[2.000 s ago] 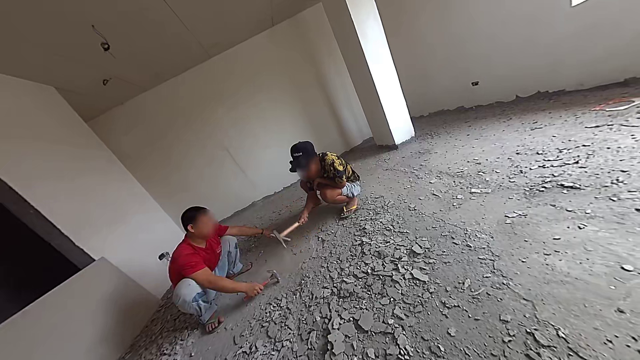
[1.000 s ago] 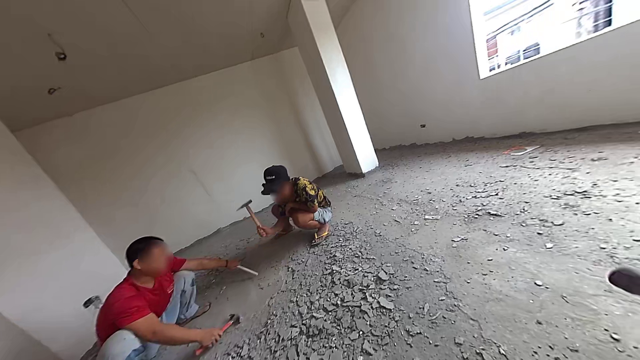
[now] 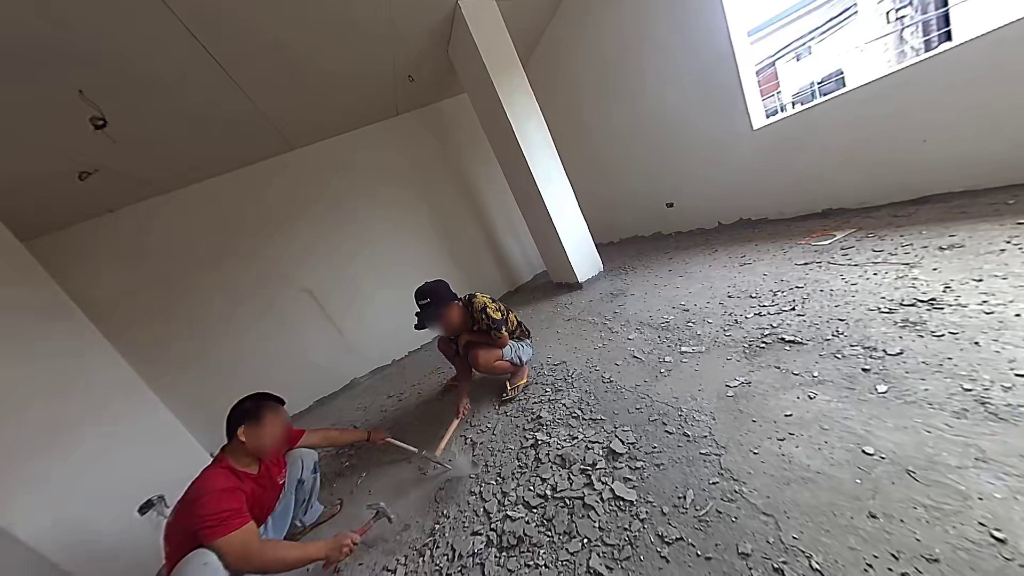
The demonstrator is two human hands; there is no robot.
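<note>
Neither my left hand nor my right hand is in view. At lower left squats a person in a red shirt [image 3: 228, 500], holding a red-handled claw hammer [image 3: 374, 518] in one hand and a tool with a pale handle [image 3: 404, 445] in the outstretched other. Facing this person, a co-worker in a black cap and patterned shirt [image 3: 498, 314] squats with one hand on a wooden-handled hammer [image 3: 448, 436], its lower end down at the floor. The two tools meet or overlap near the edge of the broken grey mortar pieces [image 3: 560, 488]. Some dust hangs there.
A white column [image 3: 548, 176] stands behind the co-worker. More chips lie scattered over the rough concrete floor [image 3: 800, 448] to the right. A flat white and orange piece [image 3: 828, 238] lies near the far wall. A window opening [image 3: 848, 60] is at upper right.
The co-worker's hammer, raised a second ago, is now down at the floor. The red-shirted person's pale-handled tool reaches beside it. The view has swung right since the first frame.
</note>
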